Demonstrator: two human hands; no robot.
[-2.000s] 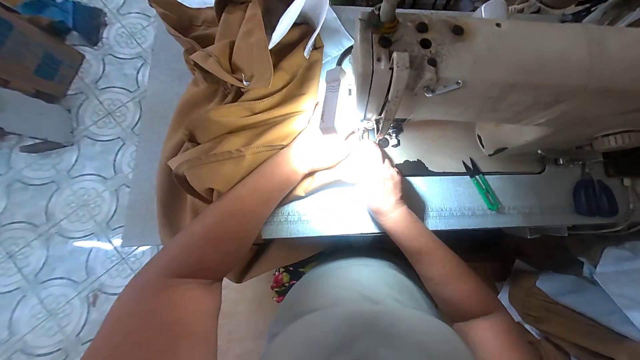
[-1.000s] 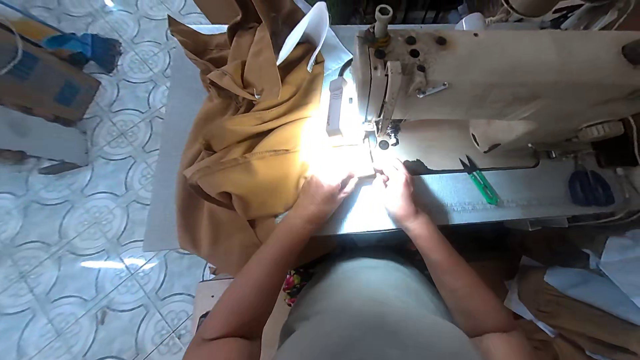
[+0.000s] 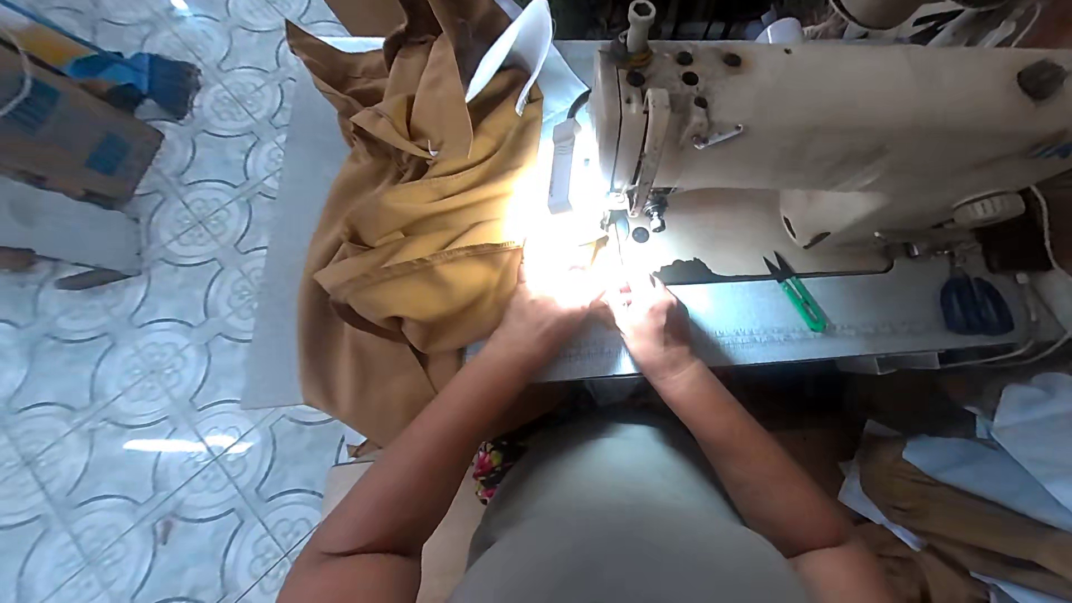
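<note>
A bundle of tan fabric [image 3: 419, 243] lies on the table left of the sewing machine [image 3: 804, 117]. My left hand [image 3: 553, 306] rests at the fabric's right edge, in front of the needle area. Close to its right, my right hand [image 3: 649, 314] has its fingers bent at the same bright spot, just below the presser foot [image 3: 620, 226]. Glare from the lamp [image 3: 562, 167] washes out the fingertips and the cloth there, so what each hand grips cannot be made out.
Green-handled thread snips [image 3: 800, 297] lie on the table right of my hands, with a dark blue object [image 3: 976, 303] farther right. White fabric pieces [image 3: 515, 54] lie on the bundle's top. More cloth [image 3: 988, 486] is piled at the lower right. A cardboard box [image 3: 75, 126] stands at the left.
Both hands have drawn back from the needle toward the table's front edge since the earliest frame. The view has shifted somewhat.
</note>
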